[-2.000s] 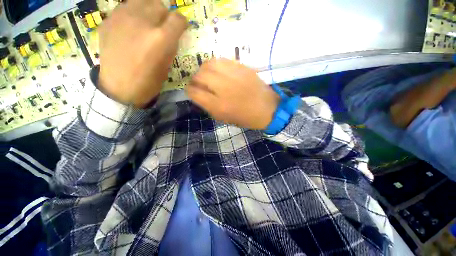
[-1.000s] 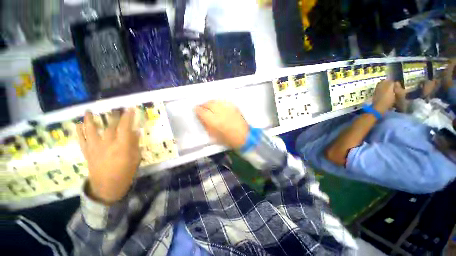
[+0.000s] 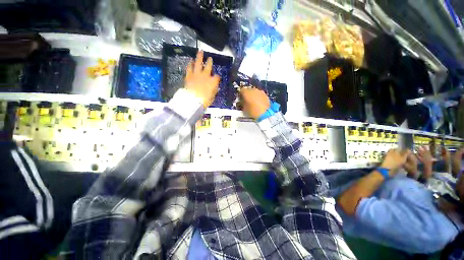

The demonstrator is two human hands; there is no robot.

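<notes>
My left hand [image 3: 202,84] is over the edge between the grey components bin [image 3: 178,68] and the dark violet components bin [image 3: 224,76], fingers apart, nothing visible in it. My right hand [image 3: 255,103], with a blue strap on its wrist, is at the mixed black-and-white components bin [image 3: 244,82], fingers curled; its fingertips are too unclear to show a held part. The blue components bin [image 3: 143,81] is left of them. The circuit board panel [image 3: 81,134] lies on the track, partly behind my left sleeve; a narrower panel [image 3: 214,139] lies between my forearms.
The line rail [image 3: 224,166] runs across in front of me. A dark components bin [image 3: 278,92] is right of my right hand. Yellow-orange parts in bags [image 3: 325,43] lie beyond. A person in blue [image 3: 402,208] works at the right; a dark striped sleeve [image 3: 30,188] is at the left.
Both hands have moved forward from over the track to the bins. The view has shifted, showing more of the shelf. The narrower panel now shows between my forearms.
</notes>
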